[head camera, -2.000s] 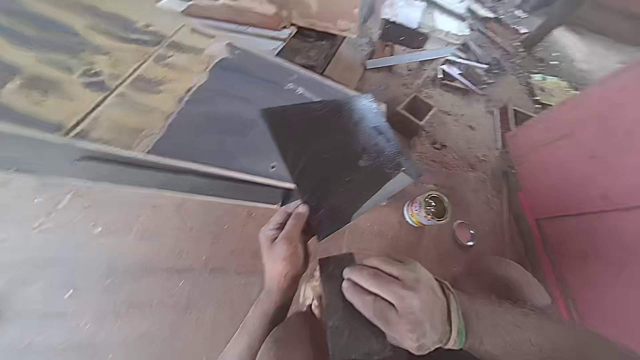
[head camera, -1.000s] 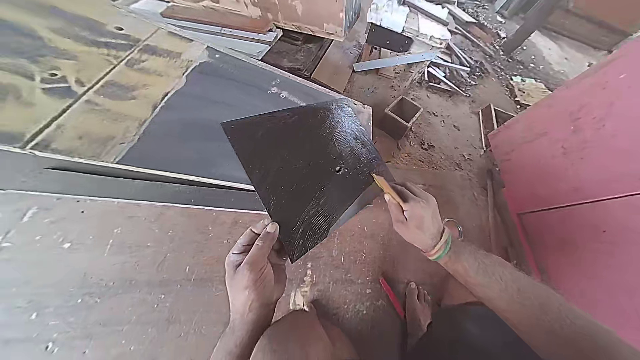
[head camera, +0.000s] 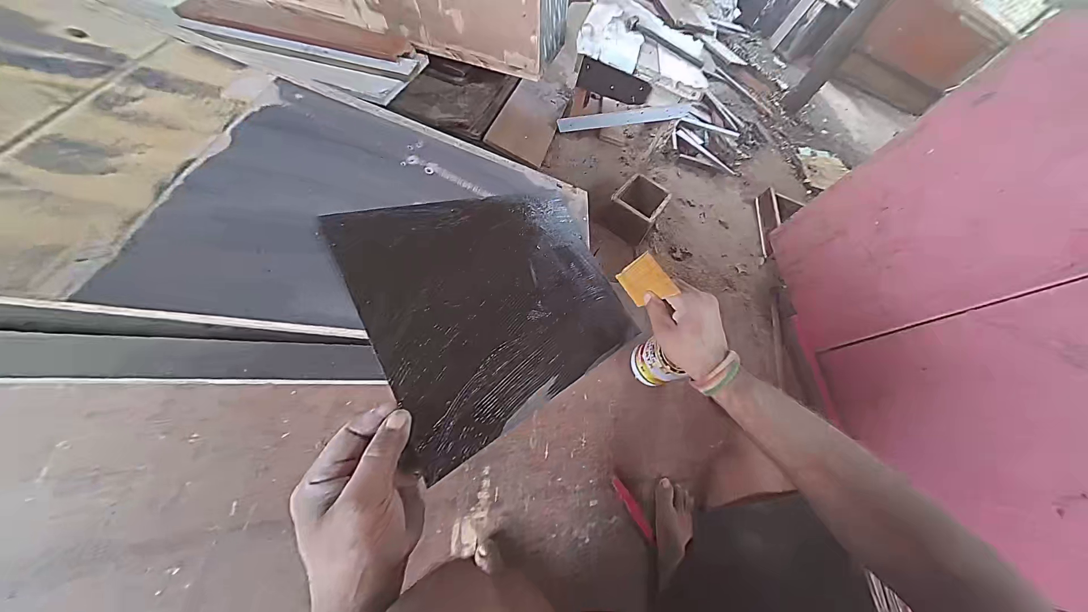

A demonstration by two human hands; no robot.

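My left hand (head camera: pixel 365 493) pinches the lower left corner of a dark square sheet (head camera: pixel 484 314), held up at a tilt. Wet-looking, ridged streaks cover much of the sheet's face. Off the sheet's right edge, my right hand (head camera: pixel 684 327) grips a small flat yellow-orange spreader (head camera: pixel 648 279) between thumb and fingers. Just below that hand a small round tin (head camera: pixel 653 365) with a printed label stands partly hidden behind it.
Large boards (head camera: pixel 255 229) lie at the left. Beyond the sheet are a square hollow wooden block (head camera: pixel 637 204), a metal strip (head camera: pixel 625 118) and piled scraps. Pink panels (head camera: pixel 952 340) rise at the right. A red strip (head camera: pixel 633 508) lies beside a bare foot.
Two seconds ago my right hand was low, on a dark block. It then had the spreader at the sheet's right edge, and now holds it away from the sheet, with its flat face showing.
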